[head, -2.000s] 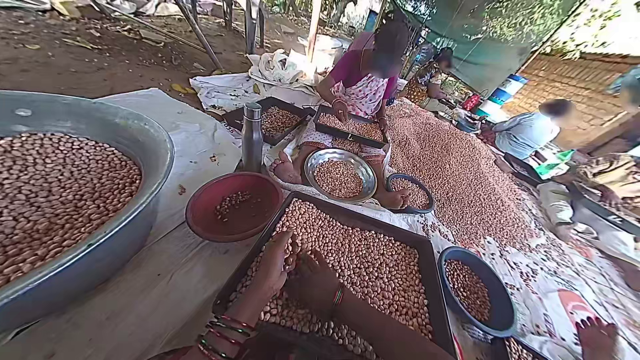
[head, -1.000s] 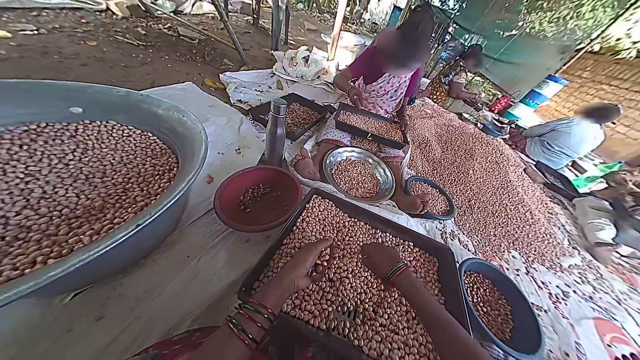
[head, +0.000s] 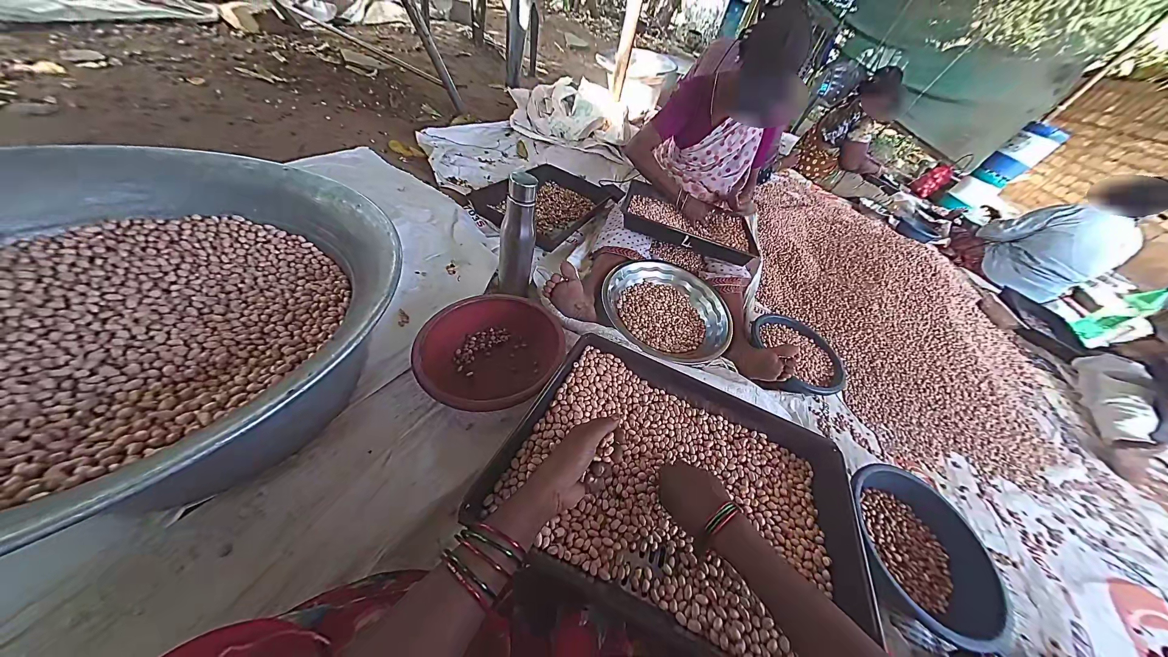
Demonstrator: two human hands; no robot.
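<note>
A dark rectangular tray (head: 817,438) full of small brown nuts or seeds (head: 630,392) lies in front of me. Over its left part is my left hand (head: 570,465), palm turned inward, fingers curled with some of the nuts at them. Near the middle of the tray my right hand (head: 691,497) rests on the nuts, back up, its fingertips hidden, so its grip cannot be seen. Close to the near edge, part of the slotted tray floor shows between the nuts. Both wrists wear bangles.
Around the tray are a red bowl (head: 429,365) with a few nuts, a steel bottle (head: 517,237), a steel dish (head: 716,319), a blue-grey tub (head: 981,584) and a large metal basin (head: 365,265). A person (head: 721,137) sits opposite beside a nut heap (head: 894,338); others sit behind.
My hands were close together two seconds ago and are now apart over the tray. Bare slots of the tray floor show near the front edge, where nuts lay before.
</note>
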